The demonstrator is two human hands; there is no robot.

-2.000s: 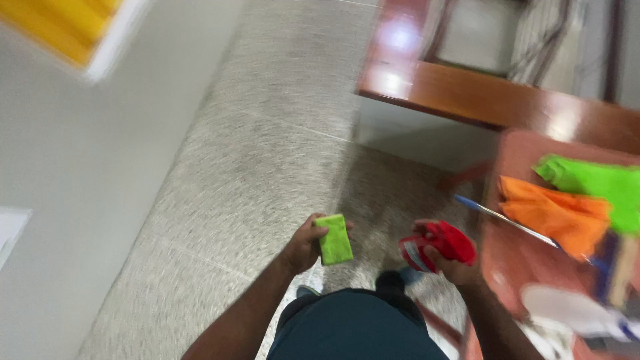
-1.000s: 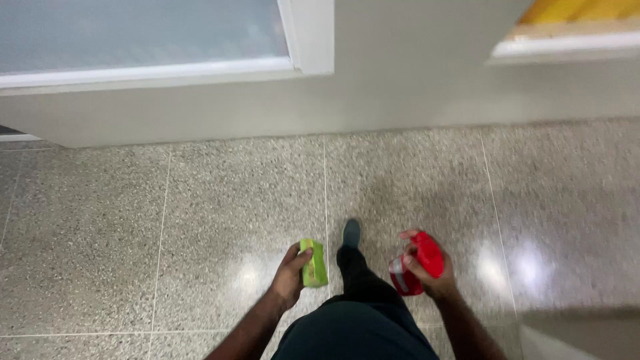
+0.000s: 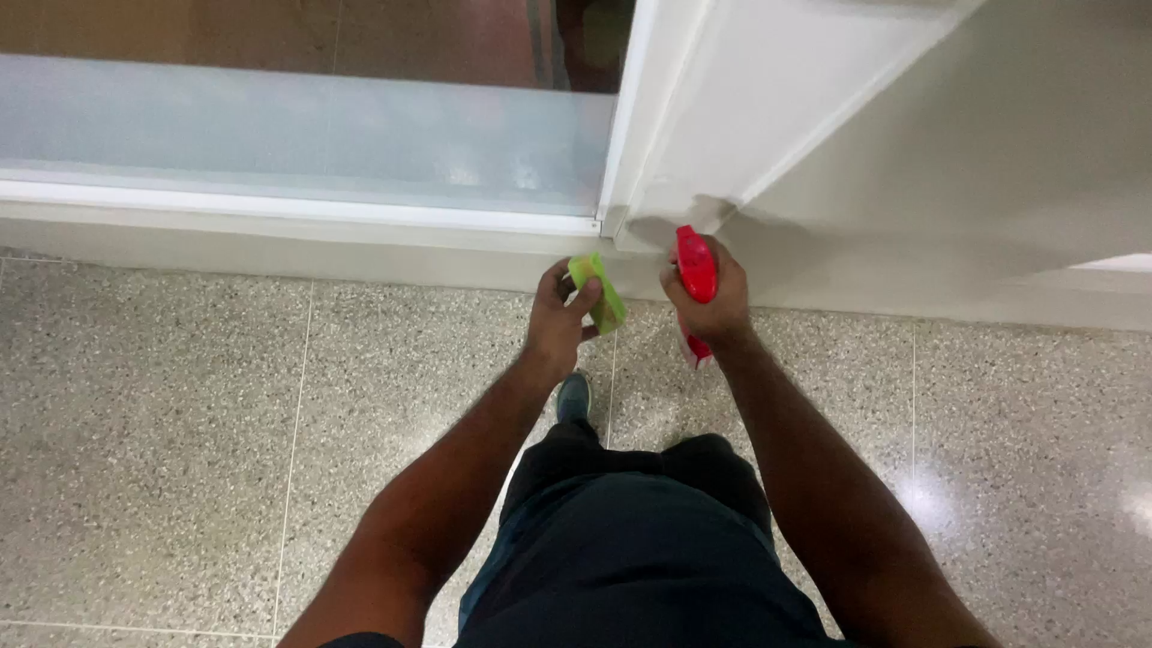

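My left hand (image 3: 560,317) grips a green sponge (image 3: 598,293) between thumb and fingers, close to the foot of the window frame. To its right, my right hand (image 3: 717,292) is closed around the neck of a red spray bottle (image 3: 697,264). Its red head points forward, toward the wall, and most of its body is hidden behind my hand and wrist. The glass pane (image 3: 297,135), frosted or filmed along its lower part, stands in front on the left, and neither hand visibly touches it.
A white window frame (image 3: 405,214) runs along the low ledge and turns up at a corner. Right of it is a pale wall (image 3: 945,180). Speckled terrazzo floor (image 3: 180,405) lies below, with my shoe (image 3: 573,397) on it.
The view has swung from a chair with cloths, past a wall, to the window corner. Both hands have moved forward and nearer each other, still holding the sponge and the spray bottle.
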